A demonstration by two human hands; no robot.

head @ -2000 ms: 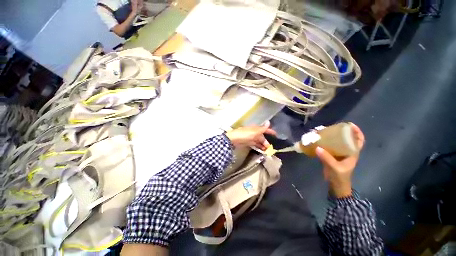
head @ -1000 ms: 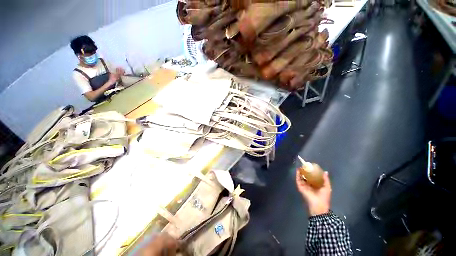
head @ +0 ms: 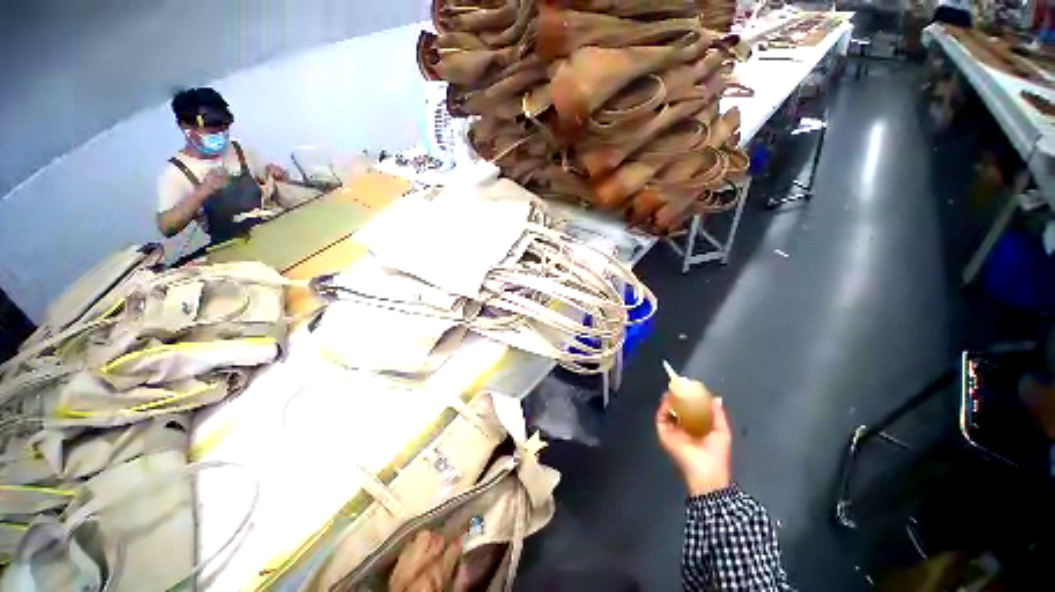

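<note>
A beige tote bag [head: 492, 509] lies at the table's front edge, low in the picture, with its zipper mouth running lengthwise and a small blue mark on its front. A pale tab stands at its far corner. My left hand [head: 430, 563] is at the bottom, blurred and partly cut off, at the bag's mouth; its fingers are hard to make out. My right hand [head: 700, 453] holds an amber glue bottle [head: 692, 407] upright to the right of the bag, nozzle up, away from the bag.
Overlapping bags with yellow edges [head: 174, 359] cover the left of the white table [head: 307, 428]. A flat bag stack [head: 445, 237] hangs its handles over the far edge. Brown bags [head: 602, 104] are piled behind. A masked person [head: 220, 191] is across the table. A metal-legged stool [head: 856, 474] is at right.
The view has tilted up from the bag. My right hand has drawn the bottle away from the bag's corner and turned it upright. My left hand has left the corner and is now lower, at the bag's mouth.
</note>
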